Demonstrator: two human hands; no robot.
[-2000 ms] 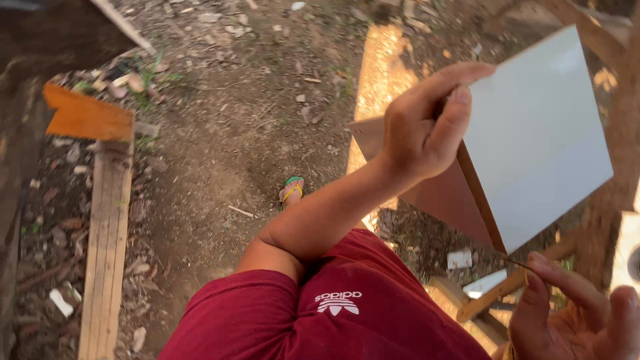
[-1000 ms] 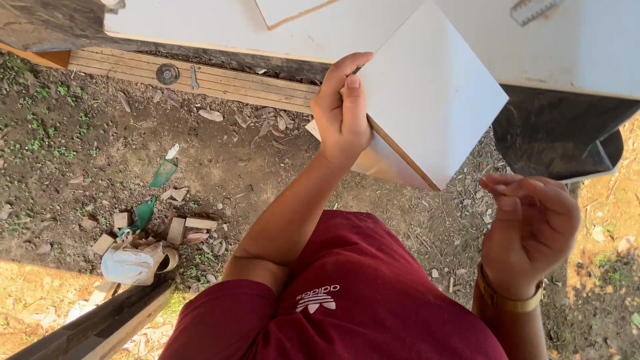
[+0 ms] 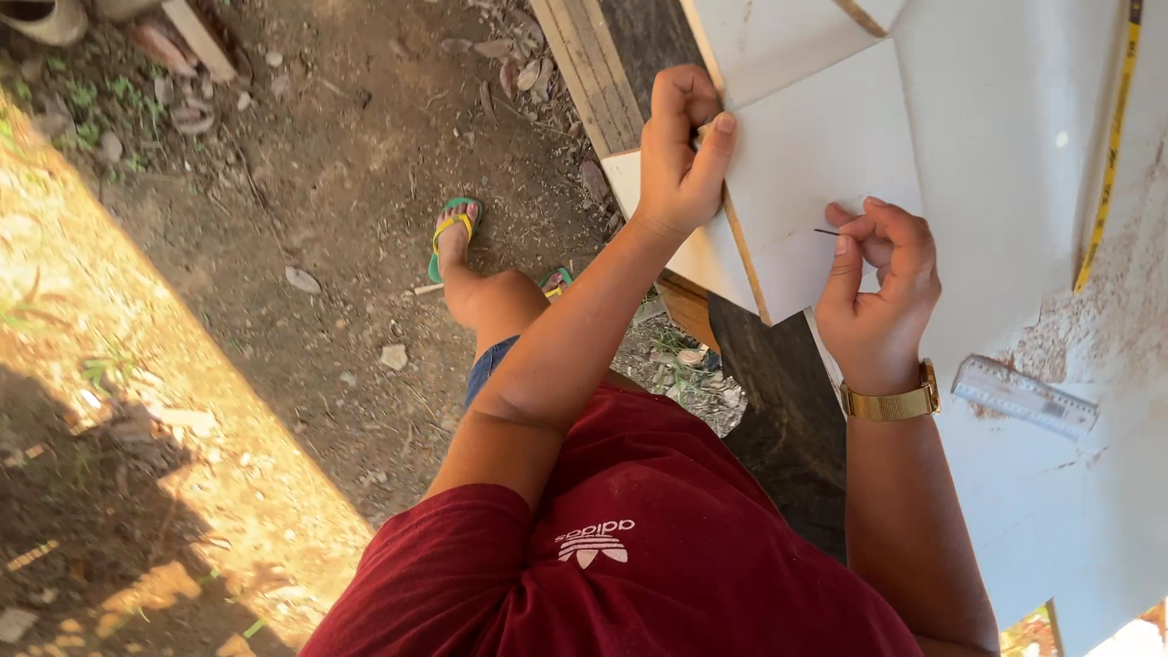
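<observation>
My left hand (image 3: pixel 680 155) grips the upper left edge of a white-faced board (image 3: pixel 821 155) with a brown raw edge. Against that edge, a second white board (image 3: pixel 712 260) meets it at an angle. Between the thumb and fingers of my right hand (image 3: pixel 881 265) is a thin dark piece (image 3: pixel 827 232), like a nail or pin, just over the white face. A gold-coloured watch (image 3: pixel 892 401) circles the right wrist. Part of the left fingers is hidden behind the board's edge.
A white tabletop (image 3: pixel 995 201) bears a clear plastic ruler (image 3: pixel 1026 398), a yellow tape measure blade (image 3: pixel 1109 155) and sawdust. Another white board piece (image 3: pixel 785 36) lies at the top. Wooden planks (image 3: pixel 589 73) run beside the table, above dirt ground.
The view has swung round strongly. The held boards, seen largely over dirt two seconds ago, are now over the table's edge. My right hand has come over the white face.
</observation>
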